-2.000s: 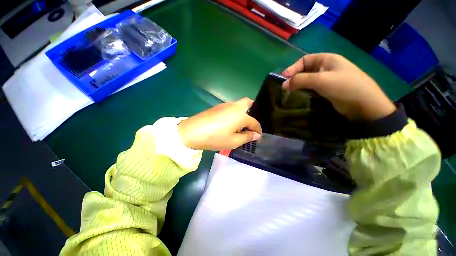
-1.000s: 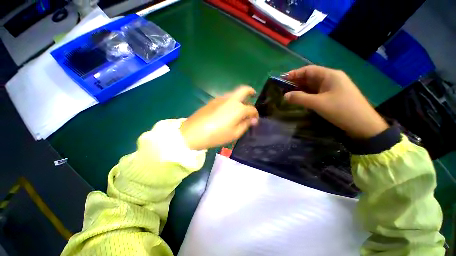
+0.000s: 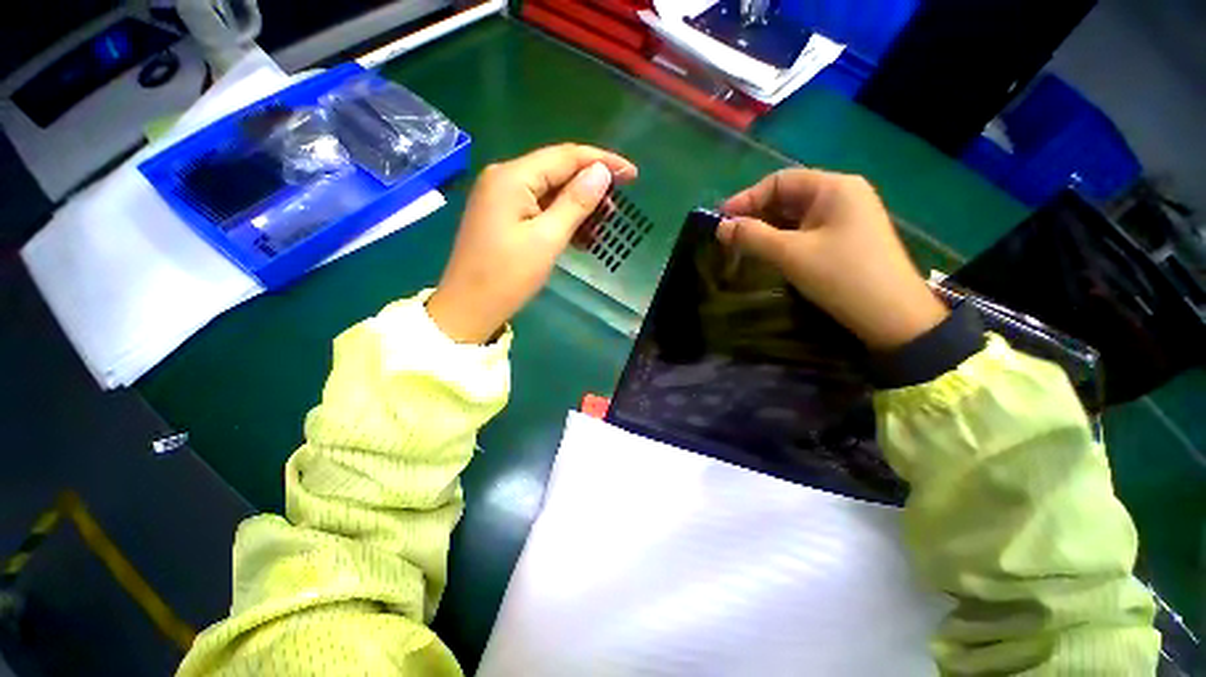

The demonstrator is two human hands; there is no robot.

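My left hand (image 3: 519,238) is raised left of the laptop and pinches a small clear sheet (image 3: 619,232) with a grid of dark pads. My right hand (image 3: 827,251) pinches the top left corner of the dark laptop screen (image 3: 761,357) between thumb and fingers. Whether a small pad is at its fingertips cannot be told. The screen is glossy with reflections. A white foam sheet (image 3: 714,569) lies in front of it and hides the keyboard area. A red tray corner (image 3: 595,406) shows at the laptop's left.
A blue parts bin (image 3: 278,265) with clear plastic bags (image 3: 390,130) sits on white paper sheets (image 3: 99,311) at the left. Red trays (image 3: 635,60) with papers and a dark device stand behind. Another dark screen (image 3: 1098,298) is at the right. The bench (image 3: 516,99) is green.
My left hand has moved up and left, away from the screen, and the pad sheet now shows clearly. My right hand has shifted slightly left at the screen corner. More of the right background shows.
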